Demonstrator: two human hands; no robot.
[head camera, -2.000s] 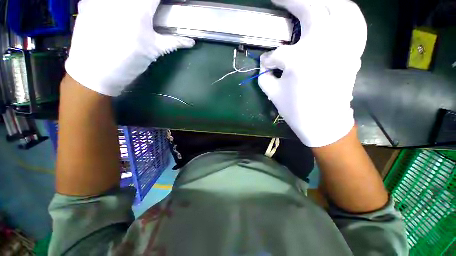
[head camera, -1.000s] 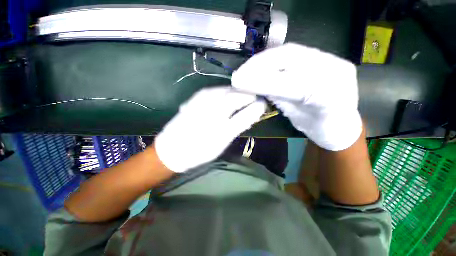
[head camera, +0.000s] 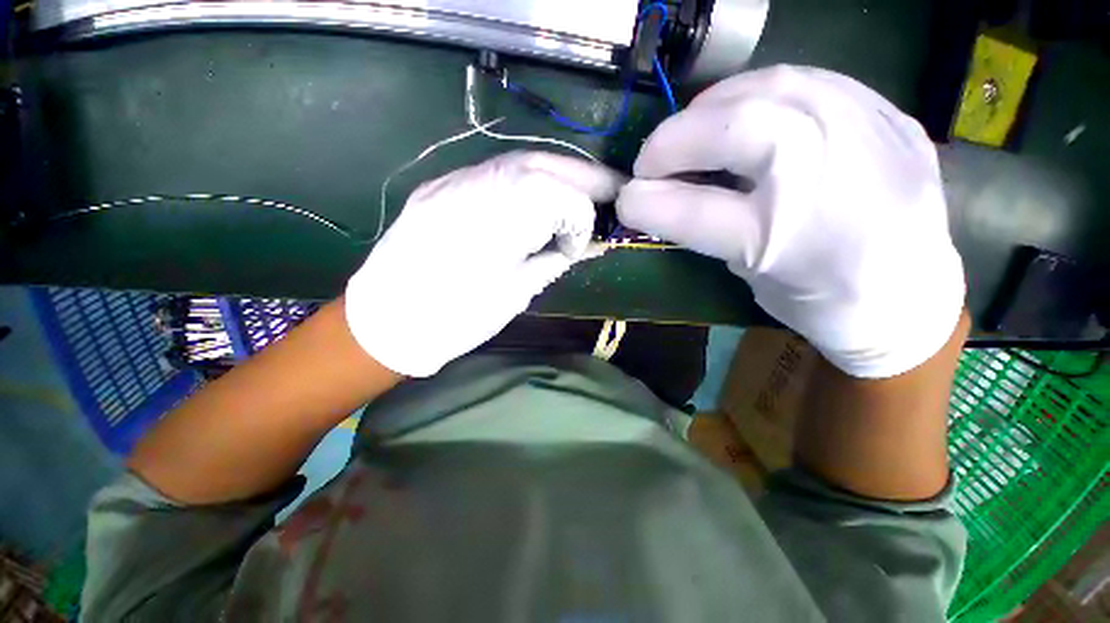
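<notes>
The silver motor unit (head camera: 341, 17) lies across the top of the view, with a black end bracket (head camera: 684, 37) and a round grey-white end cap (head camera: 734, 37) at its right. A white lead wire (head camera: 472, 100) and a blue lead wire (head camera: 590, 128) come from a small terminal (head camera: 489, 61) at its lower edge. My gloved left hand (head camera: 481, 250) and gloved right hand (head camera: 809, 207) meet fingertip to fingertip below the bracket. A thin yellowish strip (head camera: 639, 245), perhaps the circuit board, shows between them, held by the left fingers. Fingers hide the wire ends.
A thin solder strand (head camera: 201, 197) lies on the dark green mat (head camera: 244, 122) at left. A yellow sponge (head camera: 994, 90) in a black holder is at upper right. A blue basket (head camera: 97, 365) is at lower left, a green basket (head camera: 1035, 450) at lower right.
Both hands let go of the unit and came together below it, around the thin strip. The unit now sits further left and higher in the view than at first.
</notes>
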